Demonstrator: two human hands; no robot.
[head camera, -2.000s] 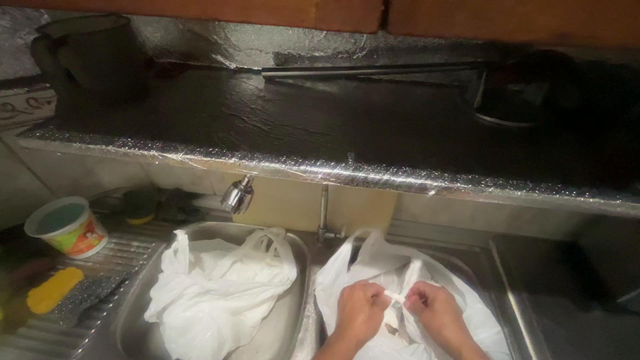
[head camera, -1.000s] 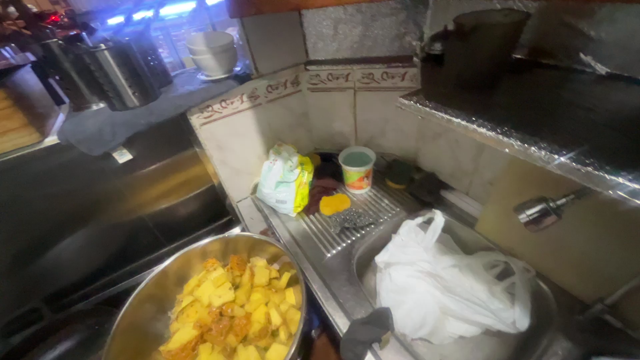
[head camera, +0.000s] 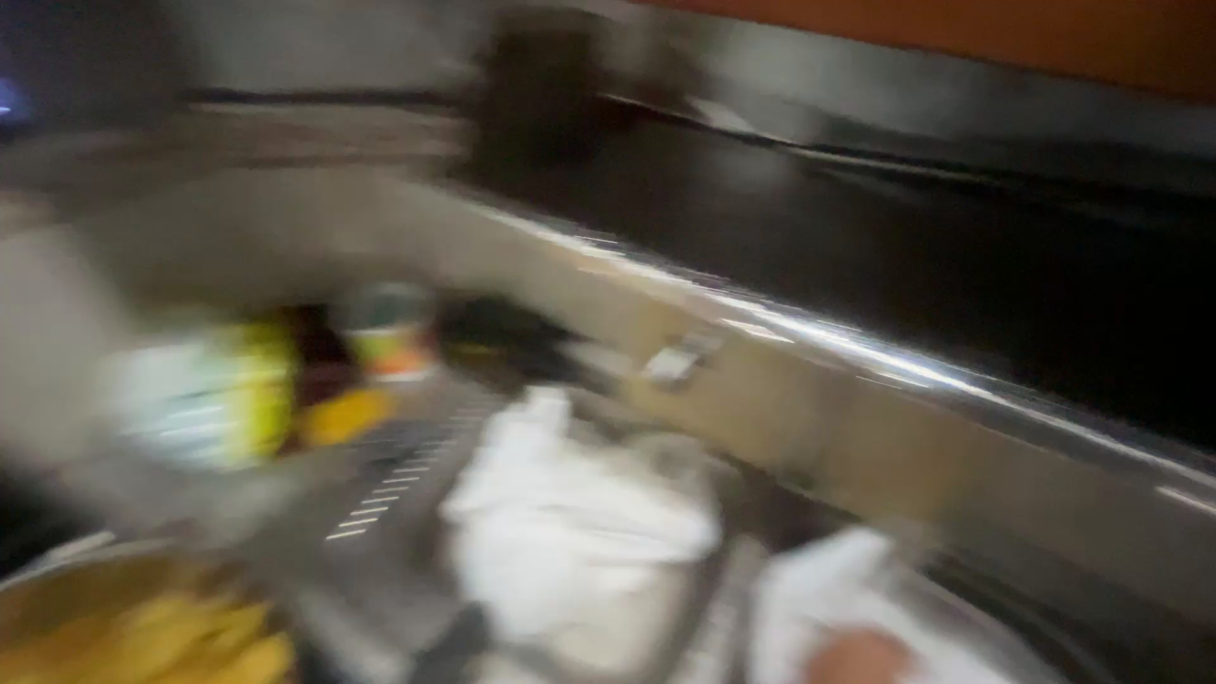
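The view is badly blurred. At the bottom edge, low on the right, part of one hand shows against a white plastic bag (head camera: 826, 589); it seems to be my left hand (head camera: 860, 655). Its fingers cannot be made out, nor whether it grips the bag. My other hand is out of view. Another white plastic bag (head camera: 579, 532) lies in the sink basin to the left. A metal bowl (head camera: 66, 551) of yellow cut pieces (head camera: 190, 627) is cut off by the lower left corner.
A ribbed drainboard (head camera: 399, 475) lies left of the basins. Behind it are a white and yellow package (head camera: 209, 394), a yellow item (head camera: 347, 416) and a plastic tub (head camera: 389, 332). A faucet end (head camera: 679, 359) hangs below the foil-edged shelf (head camera: 855, 356).
Two seconds ago both hands held the gathered top of the right bag; one second ago neither showed. Part of a hand is now back in view. The view swung left, then partly back right.
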